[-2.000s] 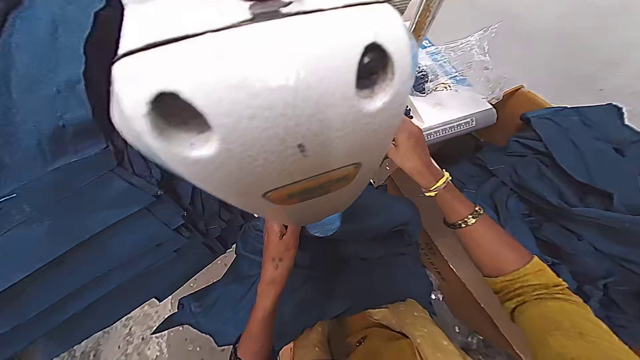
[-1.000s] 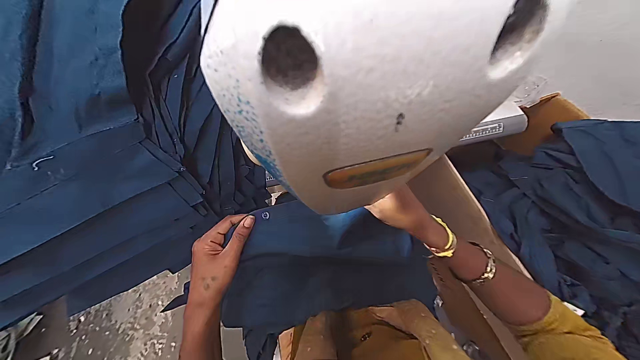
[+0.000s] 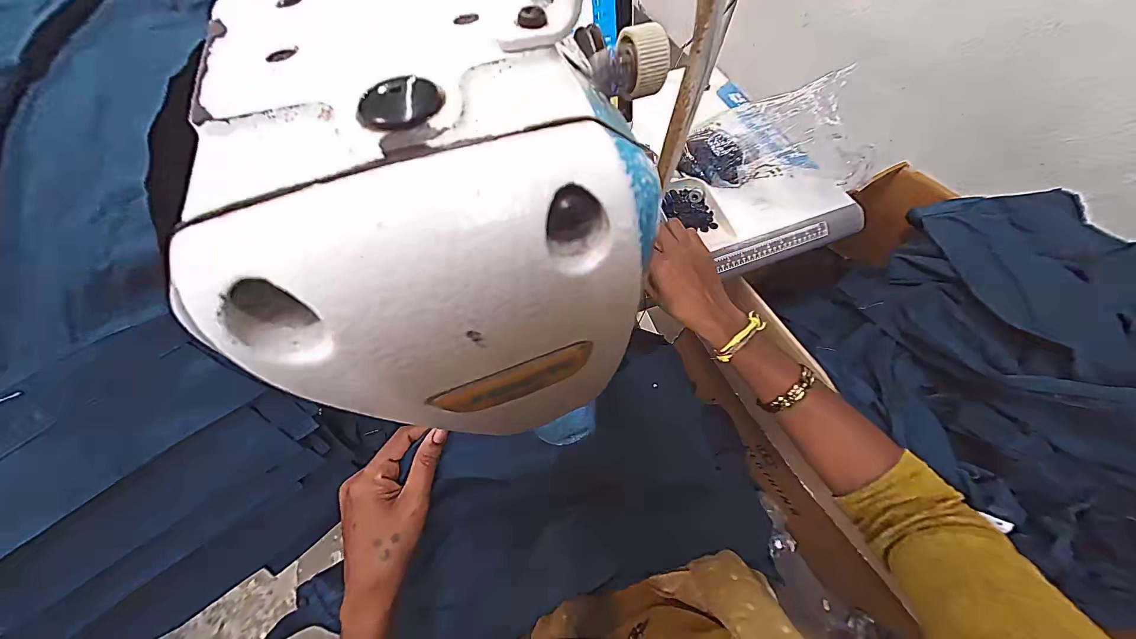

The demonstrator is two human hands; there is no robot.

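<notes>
The white head of a sewing-type machine (image 3: 408,257) fills the upper middle and hides what lies beneath it. Below its lower left edge, my left hand (image 3: 390,506) pinches the edge of a dark blue cloth (image 3: 568,524) between thumb and fingers. That cloth spreads under the head and down toward my lap. My right hand (image 3: 692,280) is right of the head, beside a white tray part that holds small dark buttons (image 3: 690,209). Its fingertips are partly hidden by the head, so I cannot tell whether they hold anything.
Stacked blue cloth pieces (image 3: 133,461) lie at left. More blue cloth (image 3: 1003,328) is heaped at right, next to a cardboard box edge (image 3: 799,444). A clear plastic bag (image 3: 781,133) with dark contents rests on the white machine table (image 3: 799,213), which bears a printed ruler.
My right hand has moved from the cloth beneath the machine head to beside the button tray. My left hand remains at the cloth edge. The view has shifted.
</notes>
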